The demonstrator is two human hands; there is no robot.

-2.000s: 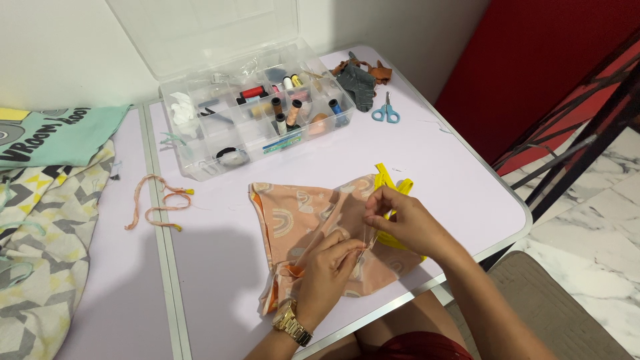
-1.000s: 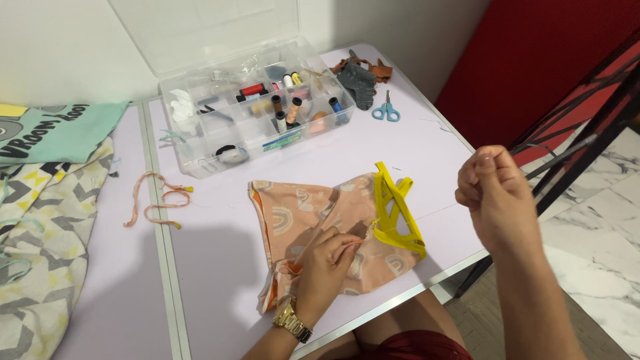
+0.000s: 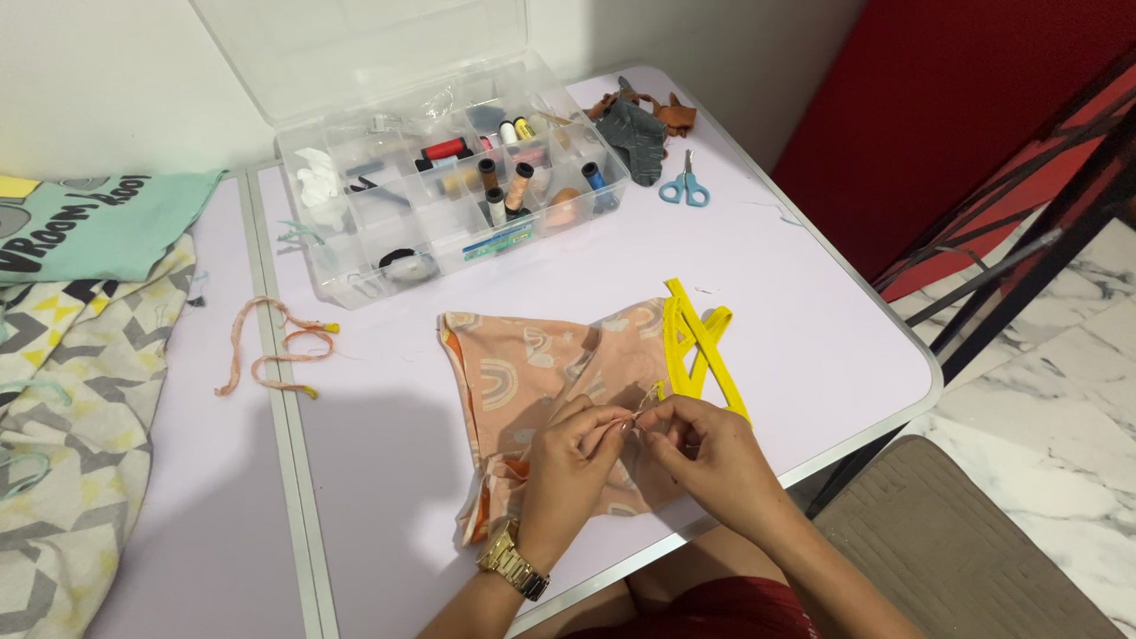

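Note:
A small peach garment with a rainbow print (image 3: 550, 364) lies on the lilac table, and yellow binding straps (image 3: 706, 351) cross at its right end. My left hand (image 3: 577, 470), below a gold-coloured wristwatch (image 3: 513, 559), pinches a bit of the peach fabric edge or cord between thumb and forefinger over the garment. Fingertips of my right hand (image 3: 701, 453) meet those of the left at the same spot. A needle or thread between them is too small to make out. A short pale twisted strip runs from the fingers up to the yellow binding.
An open clear plastic organiser box (image 3: 417, 222) with thread spools stands at the back. Blue-handled scissors (image 3: 684, 188) and grey and rust fabric scraps (image 3: 635, 133) lie right of it. Peach cords (image 3: 257, 355) lie left, beside patterned cloth (image 3: 98, 426). A brown stool seat (image 3: 950, 541) is at lower right.
My right hand, raised out to the right a second ago, has come back to the left hand over the garment. My left hand has stayed at much the same place.

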